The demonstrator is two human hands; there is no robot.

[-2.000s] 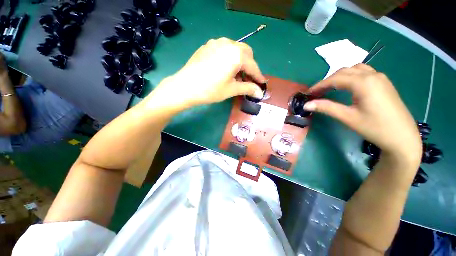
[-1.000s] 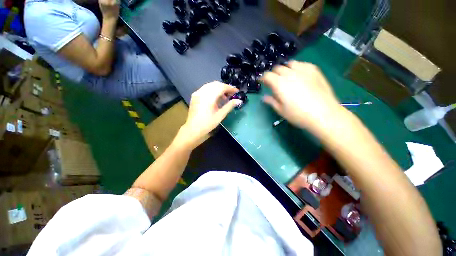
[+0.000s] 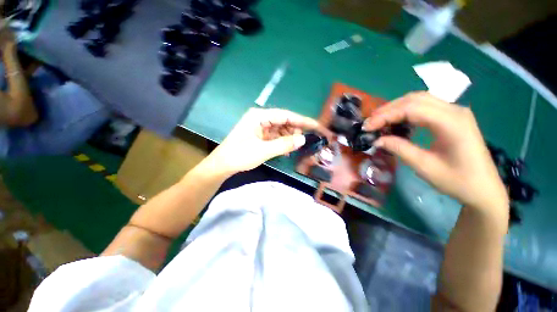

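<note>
The reddish-brown fixture (image 3: 345, 172) lies at the bench's front edge, blurred, with its loop handle towards me. My left hand (image 3: 269, 139) holds a black housing (image 3: 315, 144) in its fingertips at the fixture's left side, near the front left nest (image 3: 326, 157). My right hand (image 3: 427, 143) holds another black housing (image 3: 364, 141) between thumb and fingers above the middle of the fixture. A black housing (image 3: 348, 106) sits at the back left station. The front right nest (image 3: 370, 171) shows no housing. The back right station is partly hidden by my right hand.
Black housings (image 3: 183, 52) lie piled on the dark mat (image 3: 143, 91) at the left, more (image 3: 519, 180) at the right. A white bottle (image 3: 429, 30), white wipe (image 3: 444, 80) and pale strip (image 3: 270, 85) lie on the bench. A person's arm (image 3: 13, 85) is at the far left.
The view has swung back from the left pile to the fixture. Both hands have moved from beside the pile to over the fixture, and my right hand, which looked empty, now holds a housing.
</note>
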